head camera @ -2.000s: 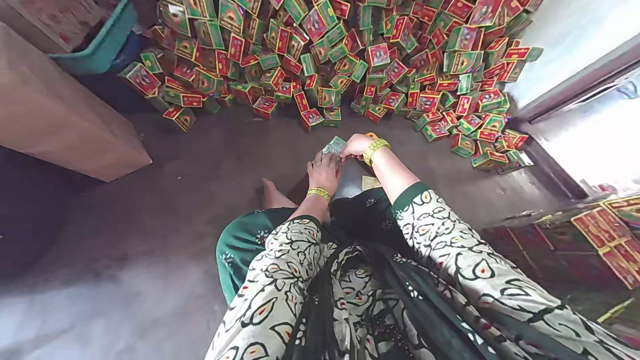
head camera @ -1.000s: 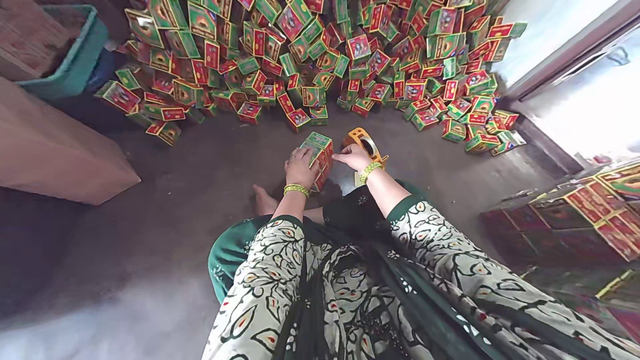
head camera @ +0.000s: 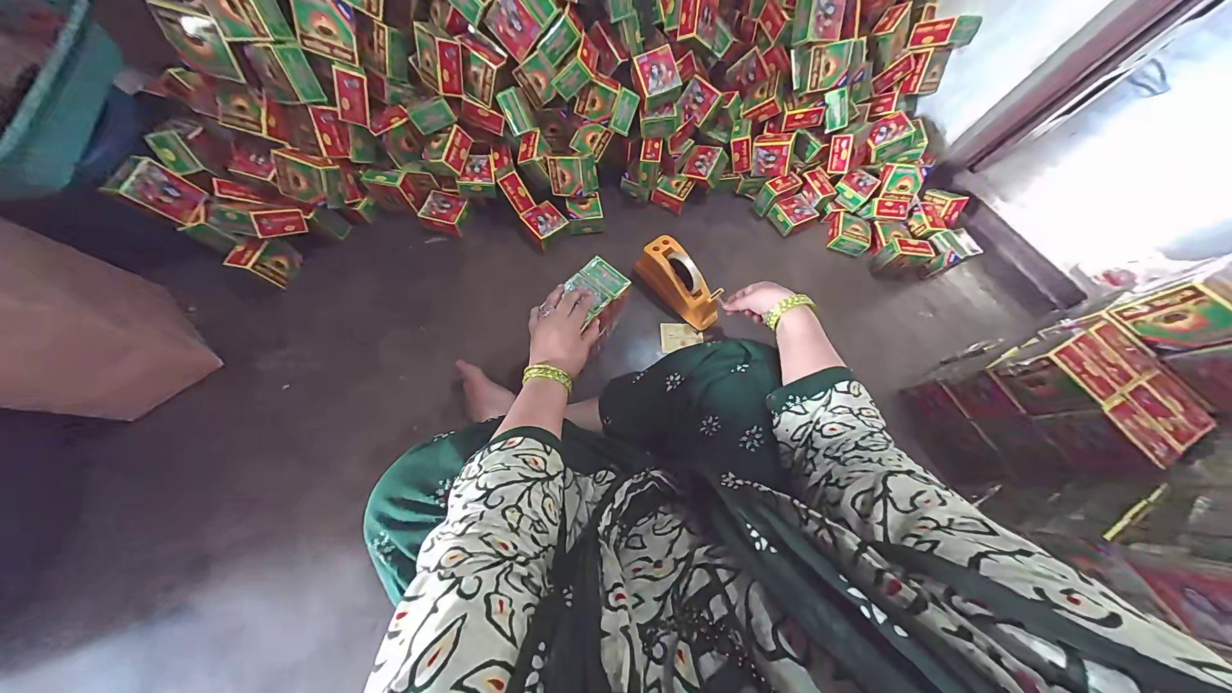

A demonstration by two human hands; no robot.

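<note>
My left hand point(head camera: 563, 332) rests on a green and red printed carton point(head camera: 602, 281) on the floor, its fingers over the near left part. To the right stands an orange tape dispenser point(head camera: 664, 269) with a roll of tape in it. My right hand point(head camera: 758, 301) is at the dispenser's cutting end, thumb and fingertips pinched together; whether a strip of tape is between them is too small to tell. A small yellowish printed paper point(head camera: 680, 337) lies on the floor beside the dispenser, near my knee.
A large heap of small red and green cartons point(head camera: 577, 173) spreads across the floor ahead. Stacked cartons point(head camera: 1107, 385) stand at the right, below a bright doorway. At the left are a brown box point(head camera: 96, 318) and a teal tub point(head camera: 67, 96).
My right hand has moved right, away from the carton, to the dispenser's cutting end. Two seconds ago both hands were close together. The orange dispenser now shows more fully.
</note>
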